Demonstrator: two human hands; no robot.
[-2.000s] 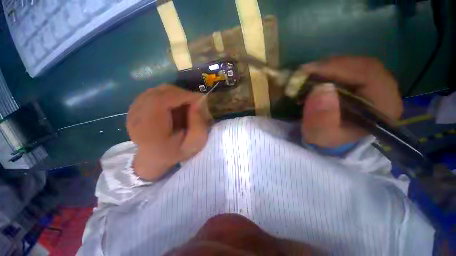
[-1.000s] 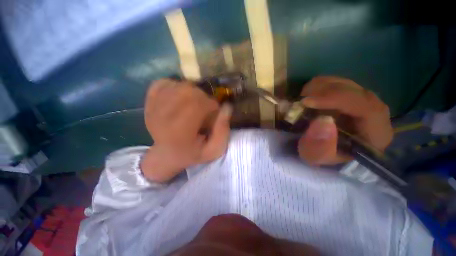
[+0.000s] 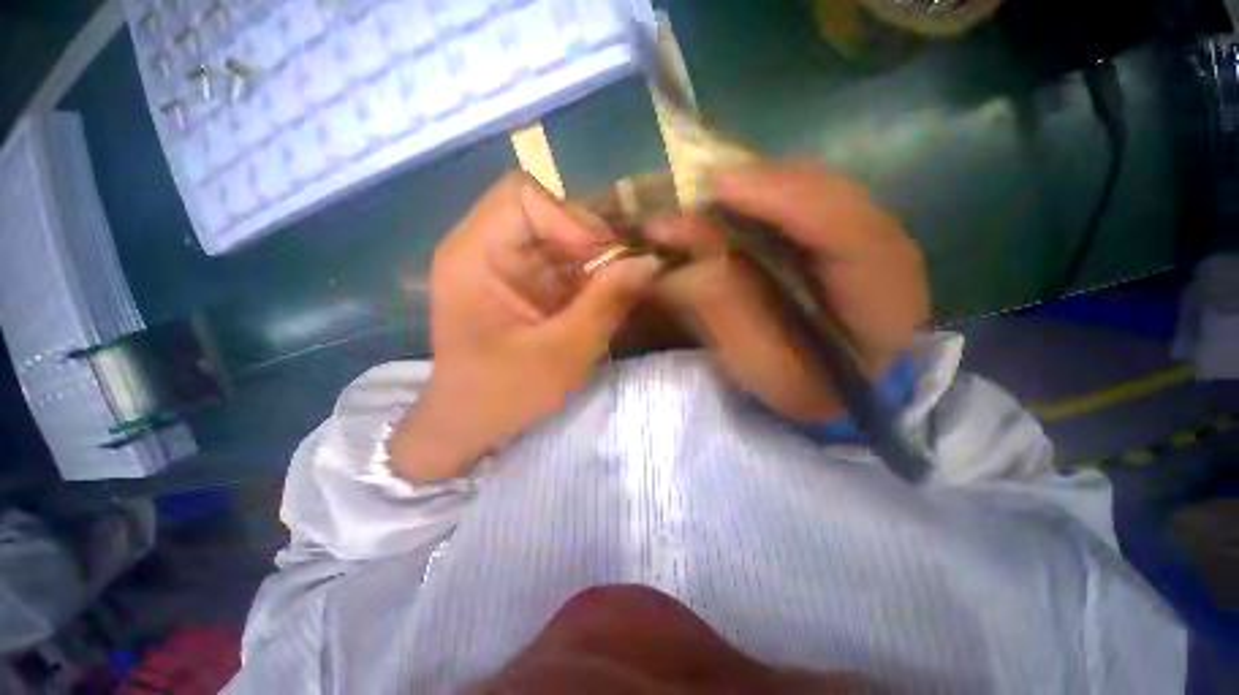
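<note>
My left hand (image 3: 523,306) pinches a small silvery-golden piece (image 3: 606,258) between thumb and fingers, above the pad. My right hand (image 3: 815,278) holds the soldering iron (image 3: 802,306); its handle runs back towards my coat and its metal end points up and away, blurred. The right fingertips are close to the left fingertips at the small piece; whether they touch it I cannot tell. The brown work pad (image 3: 652,193) is mostly hidden behind my hands, with cream masking tape (image 3: 540,159) at its far side. The circuit board module cannot be made out separately.
A white blister tray (image 3: 394,109) lies beyond my left hand, a few pockets filled at its left. Stacked white trays (image 3: 68,272) and a solder spool (image 3: 160,378) are at the left. A round yellow-brown tin (image 3: 938,11) is at the top right, near a black cable (image 3: 1103,163).
The view has shifted, showing more of the tray and spool. My right hand has come in beside my left, and the iron's end has swung up and away. The left fingers now show the small piece raised.
</note>
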